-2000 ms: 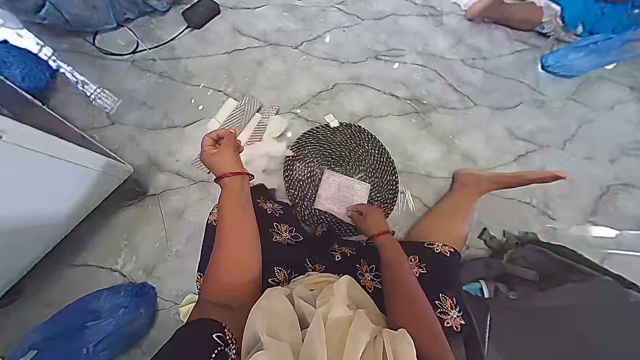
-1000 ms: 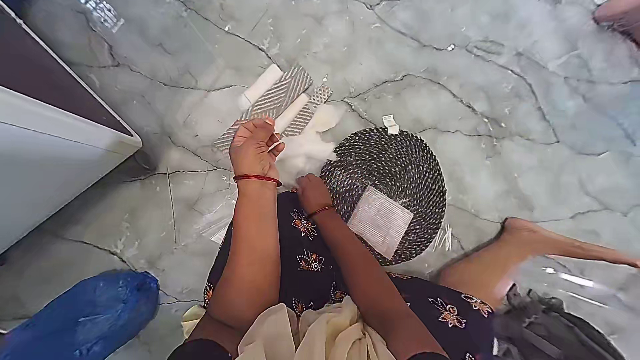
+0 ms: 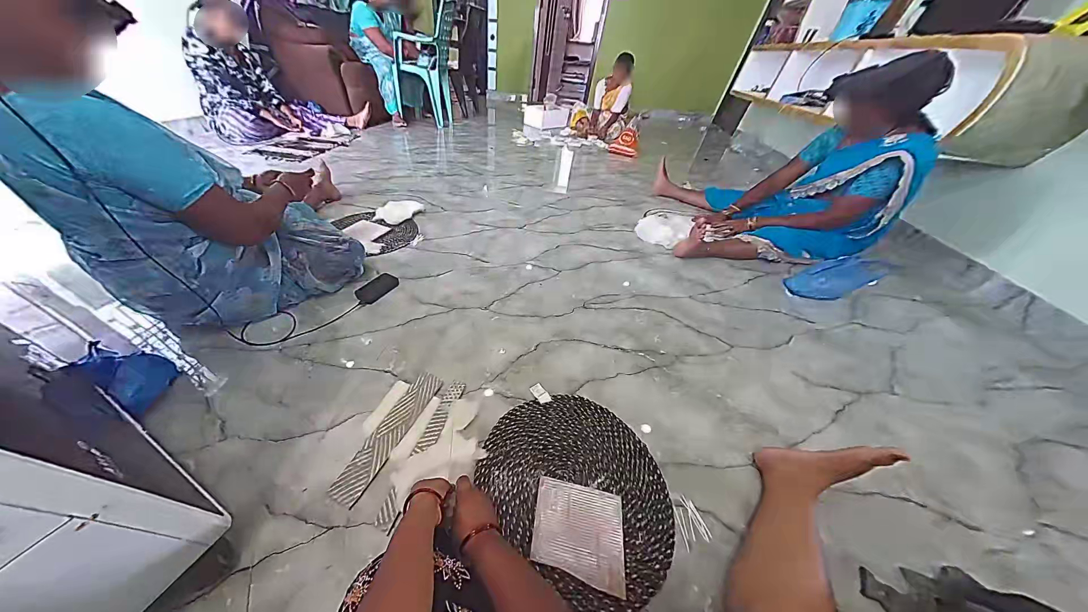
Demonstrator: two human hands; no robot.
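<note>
My left hand (image 3: 431, 490) and my right hand (image 3: 469, 501) meet over my lap, fingertips together; whatever lies between them is too small to make out. Just beyond them is a tuft of white cotton-like fibre (image 3: 442, 457). Grey-and-white striped strips (image 3: 387, 442) and plain whitish strips lie on the floor past the fibre. To the right of my hands is a round black-and-white woven mat (image 3: 578, 433), with a pale ribbed rectangular sheet (image 3: 580, 531) on it. Several thin white sticks (image 3: 693, 518) lie at the mat's right edge.
A white cabinet (image 3: 102, 527) stands at the left. One person (image 3: 153, 195) sits at the left, near a black device with a cable (image 3: 376, 289); another (image 3: 858, 187) sits at the right beside a blue plastic bag (image 3: 833, 278). More people are farther back. My bare foot (image 3: 833, 463) extends at the right.
My right hand has left the sheet on the mat, where it was two seconds ago, and moved left to meet my left hand. The view has tilted up strongly.
</note>
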